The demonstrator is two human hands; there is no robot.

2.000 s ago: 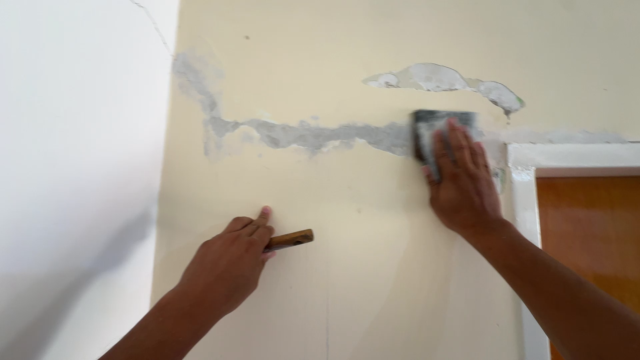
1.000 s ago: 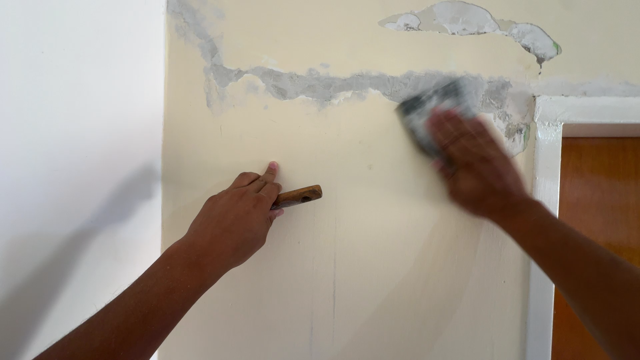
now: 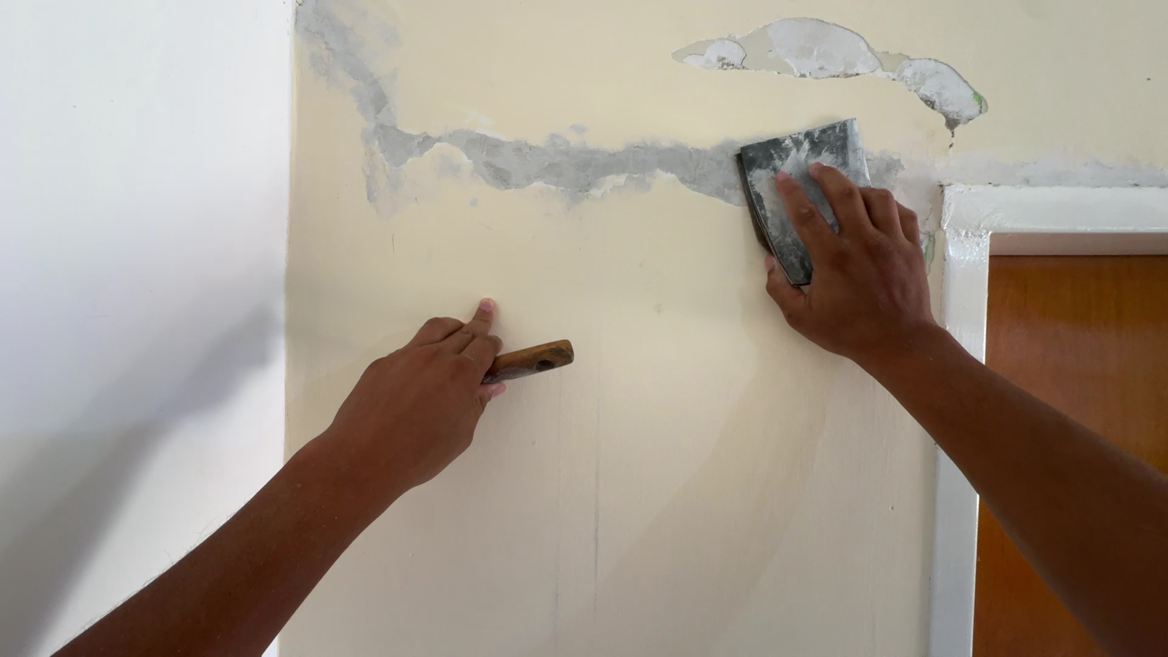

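Note:
My right hand (image 3: 858, 255) is closed on a dark, flat sanding pad (image 3: 803, 182) dusted with pale powder. The pad lies against the cream wall at the right part of a ragged grey filler strip (image 3: 566, 169). Lower and to the left, my left hand (image 3: 429, 383) grips a tool by its wooden handle (image 3: 538, 360), whose end with a hole sticks out to the right; the rest of that tool is hidden by the hand. One finger of this hand points up along the wall.
A chipped patch (image 3: 821, 50) with bare white and grey areas is above the right hand. On the right stand a white door frame (image 3: 958, 219) and a brown wooden door (image 3: 1077, 347). A white wall (image 3: 137, 182) meets the cream wall at the left corner.
My right hand and the pad have moved along the right part of the grey strip, blurred in the earlier frames. My left hand keeps its hold on the handle. The view has shifted somewhat.

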